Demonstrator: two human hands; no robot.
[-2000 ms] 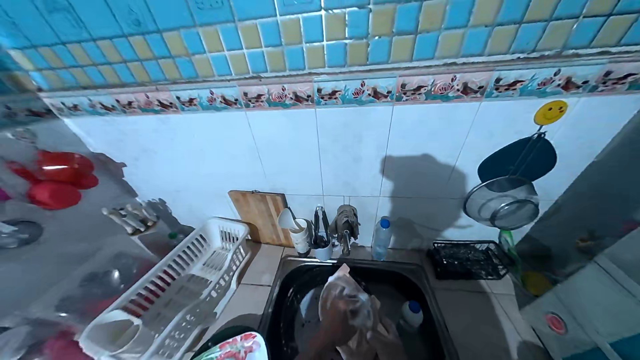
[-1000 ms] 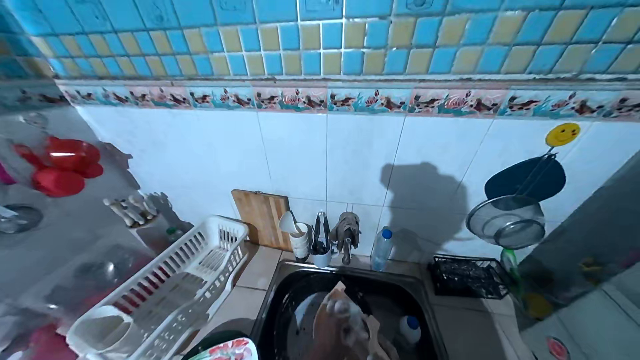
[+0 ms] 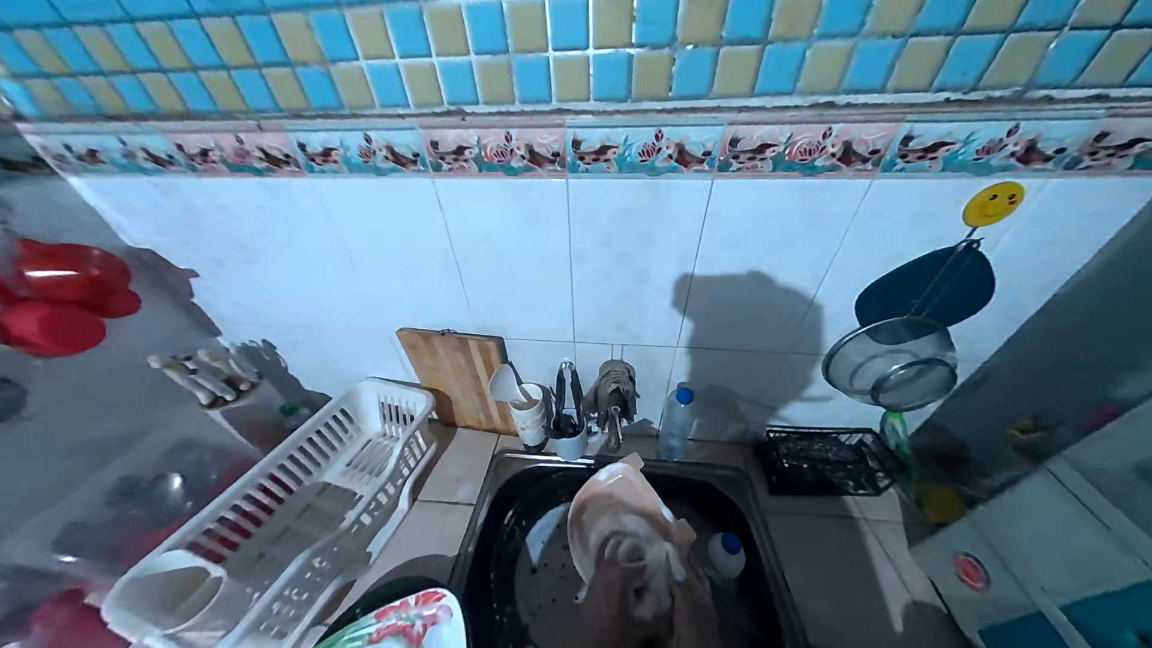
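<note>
A pale pink dish [image 3: 605, 515], smeared with suds, is held over the dark sink basin [image 3: 486, 531]. My left hand [image 3: 616, 598] lies over its face amid white foam; whether a sponge is under the fingers cannot be seen. On the right side, my right hand [image 3: 691, 594] grips the dish's edge, partly blurred. A small white bottle with a blue cap [image 3: 725, 553] stands in the basin to the right. Behind the dish is the faucet [image 3: 614, 427], with a cloth [image 3: 616, 387] wrapped around its top.
A white dish rack [image 3: 297, 504] holding a cup [image 3: 171, 594] and a floral plate [image 3: 414, 621] are at left. Along the wall stand a wooden cutting board [image 3: 463, 378], a utensil cup [image 3: 570, 441] and a clear bottle [image 3: 677, 423]. A black wire basket [image 3: 823, 461] sits right, below hanging strainers [image 3: 886, 364].
The dish has turned and shifted in my hands, and its broad pink face now shows more. Both hands stay over the sink.
</note>
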